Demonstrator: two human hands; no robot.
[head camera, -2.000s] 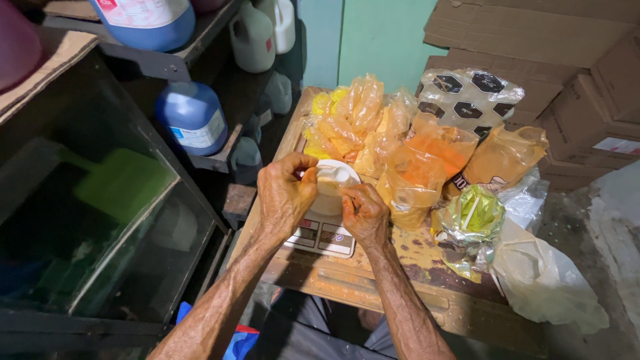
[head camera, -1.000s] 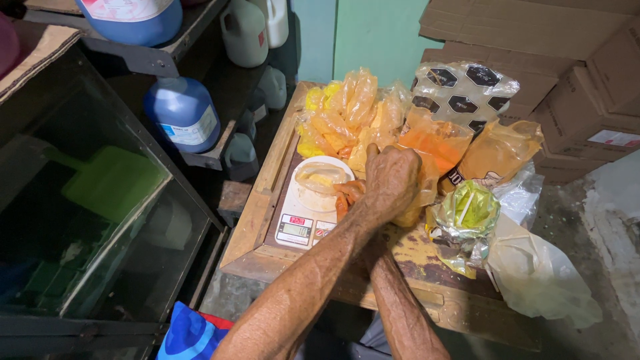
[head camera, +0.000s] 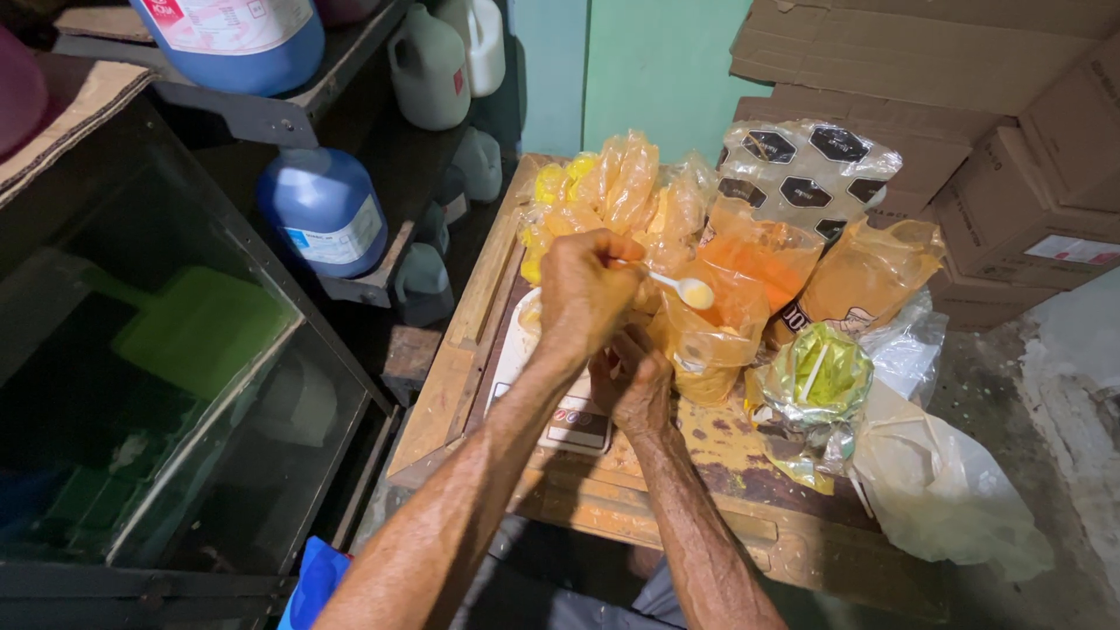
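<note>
My left hand (head camera: 588, 293) holds a small white plastic spoon (head camera: 691, 292) with pale yellow powder in its bowl, just above an opened orange-tinted plastic bag (head camera: 713, 337). Below and beside it, my right hand (head camera: 634, 381) is near that bag's left side, fingers curled; whether it grips anything is hidden. Behind my hands lies a white digital scale (head camera: 575, 424), with part of a white container (head camera: 528, 313) showing at its far end. More clear bags (head camera: 626, 184) with yellow and orange contents stand behind. An open foil-like bag (head camera: 818, 376) of yellow-green powder, with a white stick in it, sits at right.
The wooden table's raised edge (head camera: 472, 332) runs along the left. Shelves with blue jugs (head camera: 322, 210) and pale jugs (head camera: 429, 70) stand left, beside a dark glass-fronted case (head camera: 201, 350). Cardboard boxes (head camera: 1006, 210) are stacked back right. A crumpled translucent bag (head camera: 949, 490) hangs over the front right edge.
Two seconds ago both hands were over the white container on the scale. They moved right to the bags; now my left hand has drawn back a little, with the loaded spoon in view.
</note>
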